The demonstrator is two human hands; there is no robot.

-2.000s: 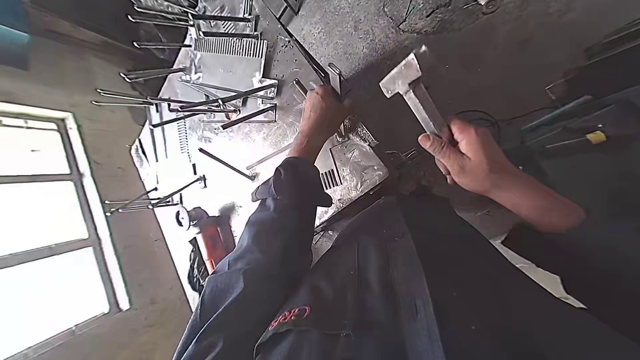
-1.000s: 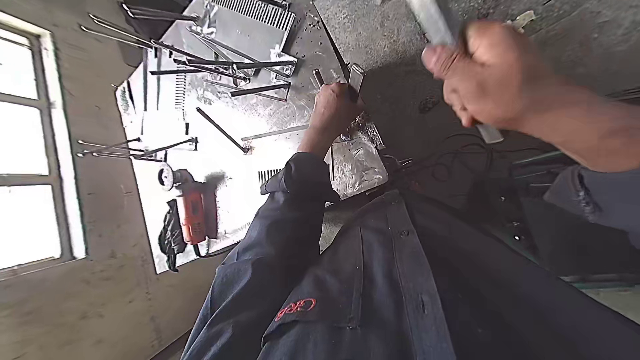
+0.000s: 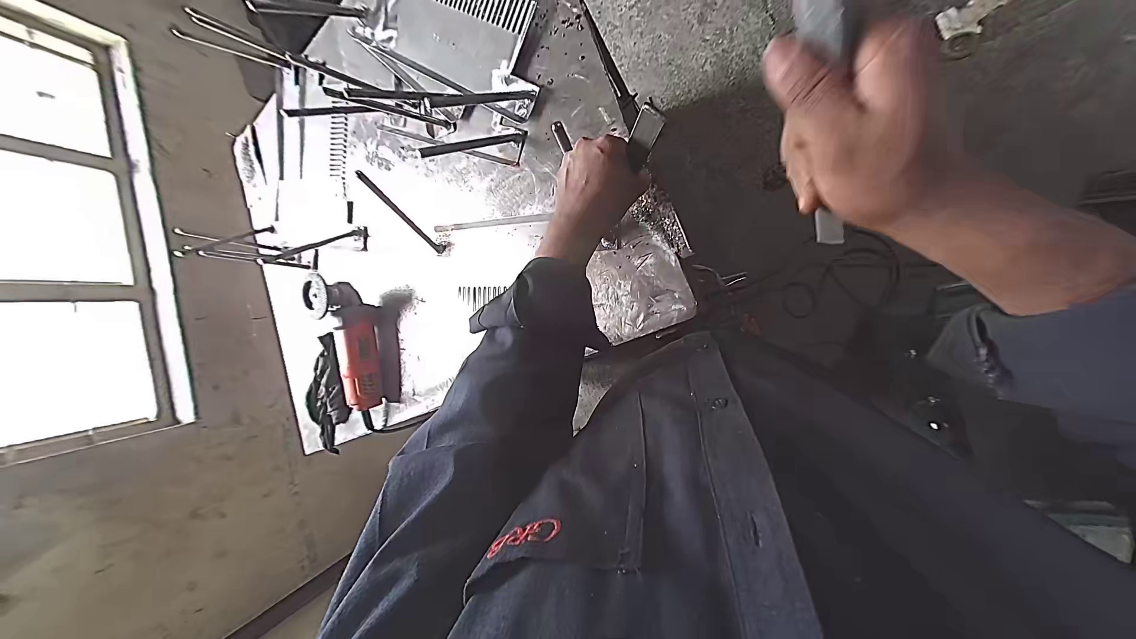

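Note:
My right hand (image 3: 865, 124) is raised at the upper right, blurred, closed around a hammer (image 3: 825, 31) whose handle end shows below the fist. At the near corner of a metal-topped workbench (image 3: 497, 191), my left hand (image 3: 602, 182) is closed on a metal piece. A flat metal end (image 3: 647, 133) sticks out to the right of its fingers and a short rod end (image 3: 561, 137) to the left. How these parts join is hidden by the fingers. A long dark metal bar (image 3: 606, 53) runs from there toward the top. The hammer is well apart from the left hand.
An orange angle grinder (image 3: 359, 359) lies at the bench's left beside a dark cloth or glove (image 3: 327, 390). Several thin metal rods (image 3: 470, 142) and a comb-like slotted plate (image 3: 461, 35) lie farther up. A window (image 3: 71, 240) is at left; cables (image 3: 799, 297) lie in shadow at right.
The hammer and my right hand have gone up and to the right, so the hammer's head is now largely out of the frame. My left hand keeps its place at the bench corner. The view has shifted.

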